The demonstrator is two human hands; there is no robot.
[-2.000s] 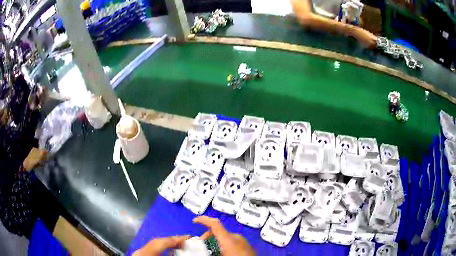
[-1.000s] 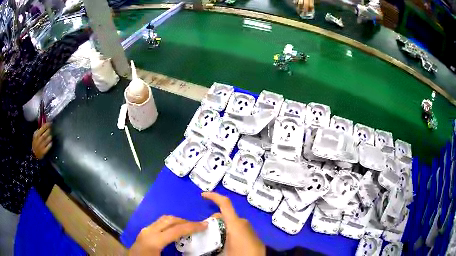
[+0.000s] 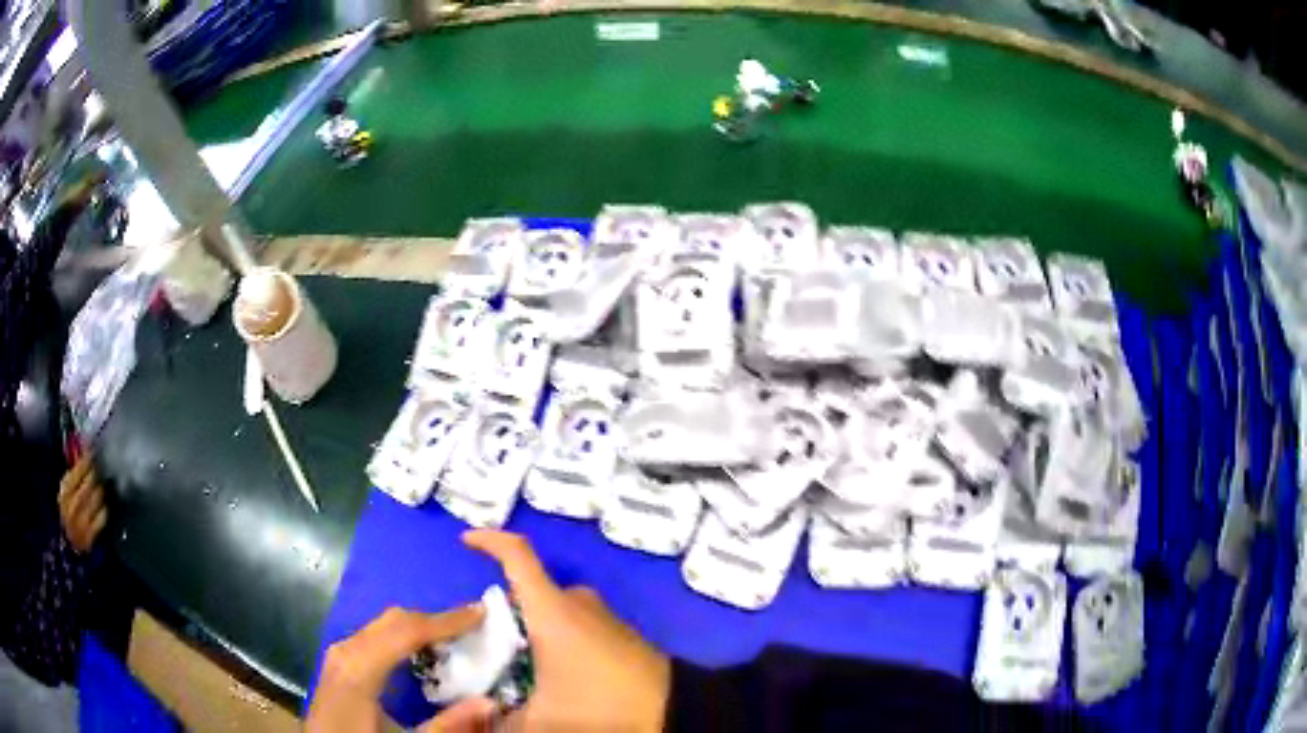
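Observation:
A small assembly (image 3: 482,652) with a white plastic piece and a green circuit board edge is held low in the view, over the blue sheet (image 3: 645,616). My left hand (image 3: 376,662) grips it from the left, fingers on top and thumb below. My right hand (image 3: 573,644) grips its right side, with the index finger raised above it. Its underside and any wires are hidden by the hands. Many white socket housings (image 3: 688,322) lie in rows and loose heaps on the blue sheet beyond the hands.
A green conveyor (image 3: 573,129) crosses behind, carrying small wired assemblies (image 3: 757,89). On the dark bench (image 3: 215,473) at left stand a white cup (image 3: 293,354) with a beige top, a thin stick (image 3: 291,458) and a second container. A person's hand (image 3: 82,501) shows far left. Blue sheets (image 3: 1211,415) are stacked at right.
The view has tilted and shifted, so the housings and cup appear further left and higher. Both hands still hold the assembly, which now looks turned more upright. The person at far left has drawn back.

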